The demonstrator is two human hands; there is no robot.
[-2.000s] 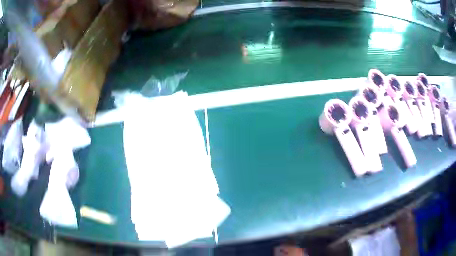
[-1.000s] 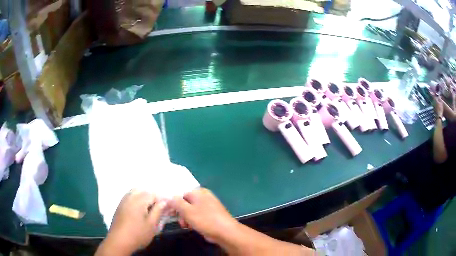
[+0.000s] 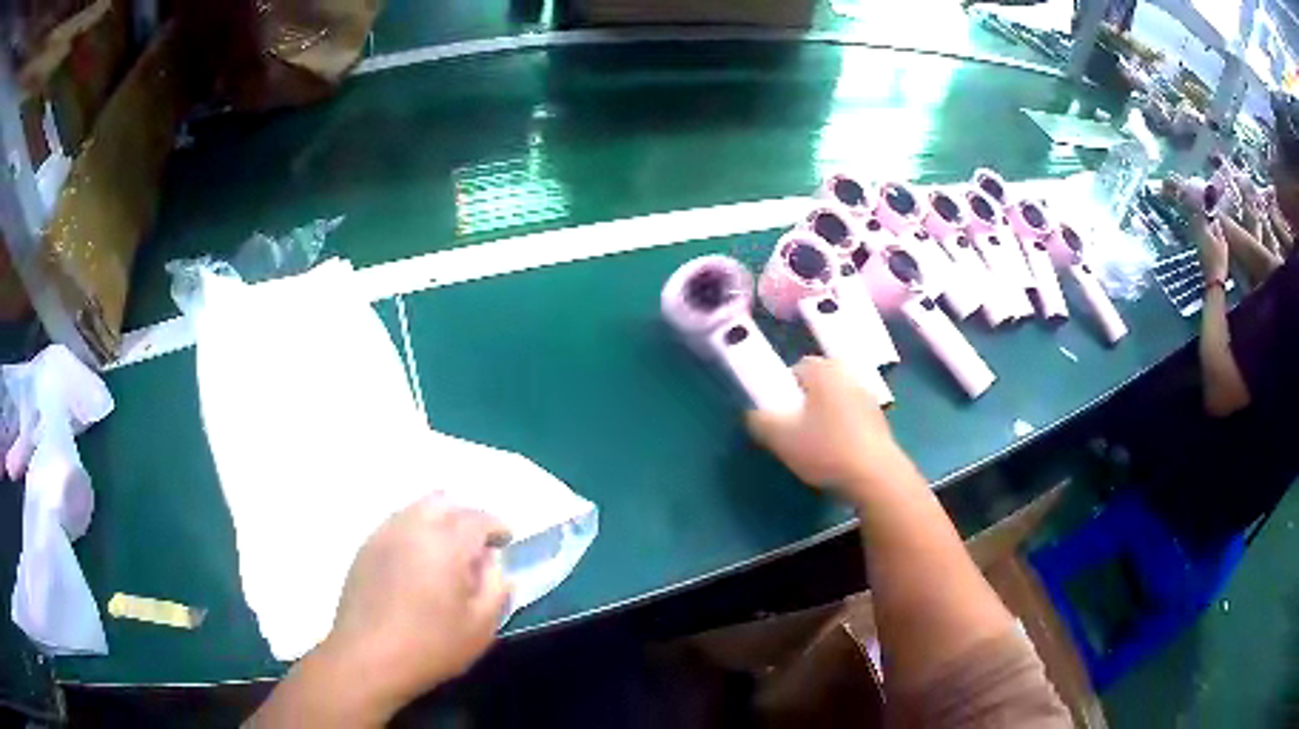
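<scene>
My right hand (image 3: 823,425) grips the handle of a pink handheld fan (image 3: 711,296) at the left end of the group of fans. The fan's round head with a dark grille points away from me. My left hand (image 3: 428,577) is on a white protective bag (image 3: 492,477) at the near end of the white bag stack (image 3: 299,427). The bag's mouth stands partly open beside my fingers, facing right. Several more pink fans (image 3: 933,316) lie on the green bench to the right.
Bagged fans (image 3: 57,499) lie at the far left, with a yellowish strip (image 3: 154,611) near them. A crumpled clear bag (image 3: 264,254) lies above the stack. A brown carton (image 3: 1014,570) and blue stool (image 3: 1140,570) are below the bench edge. Another person's arm (image 3: 1218,328) is at right.
My right hand has left the white bag and taken hold of the leftmost fan, now shifted slightly away from the others. My left hand stays at the bag, whose mouth now shows open.
</scene>
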